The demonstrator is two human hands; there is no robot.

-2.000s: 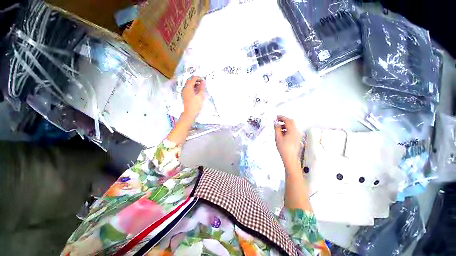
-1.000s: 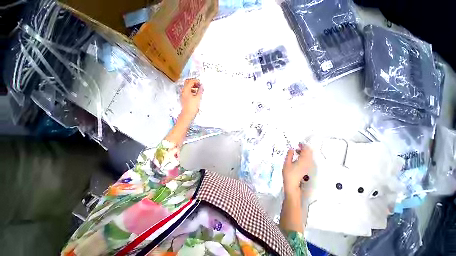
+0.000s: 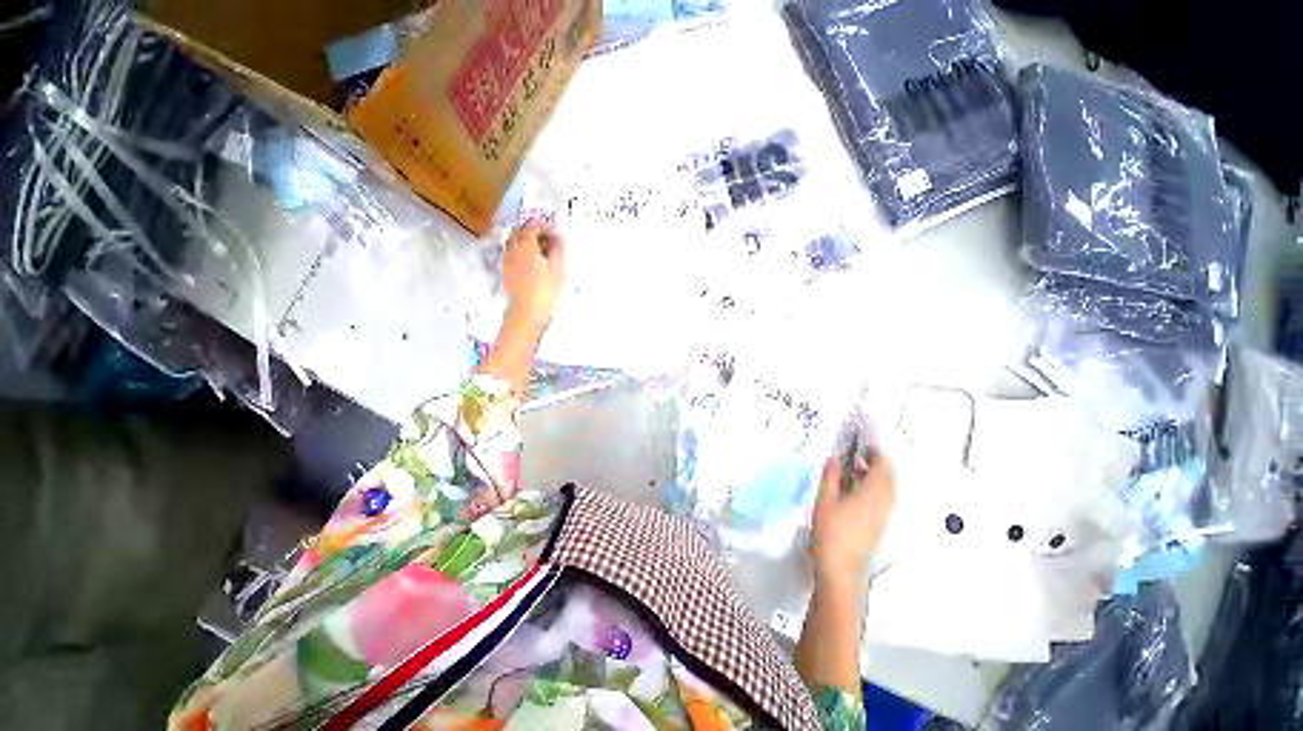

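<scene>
A whitish polybag (image 3: 643, 271) with large black lettering lies in front of me, partly washed out by glare. My left hand (image 3: 533, 271) is at its left edge with fingertips together; whether they hold anything is unclear. My right hand (image 3: 853, 507) is lower right, beside the folded cream jacket (image 3: 986, 586) with dark round buttons. A small clear, greyish piece shows at its fingertips, apparently a packet. Small clear and pale blue packets (image 3: 765, 493) lie between the hands.
An orange-brown carton (image 3: 479, 107) with red printing stands at upper left. Bagged dark garments (image 3: 1122, 193) lie at upper right, and another bagged dark garment (image 3: 922, 107) lies at the top. Clear plastic with white strips (image 3: 86, 172) is at far left. Pale blue packets (image 3: 1165, 536) lie beyond the jacket.
My right hand has moved down and right from the polybag's lower edge to the jacket's left side. A clear piece now shows at its fingertips. My left hand stays near the bag's left edge.
</scene>
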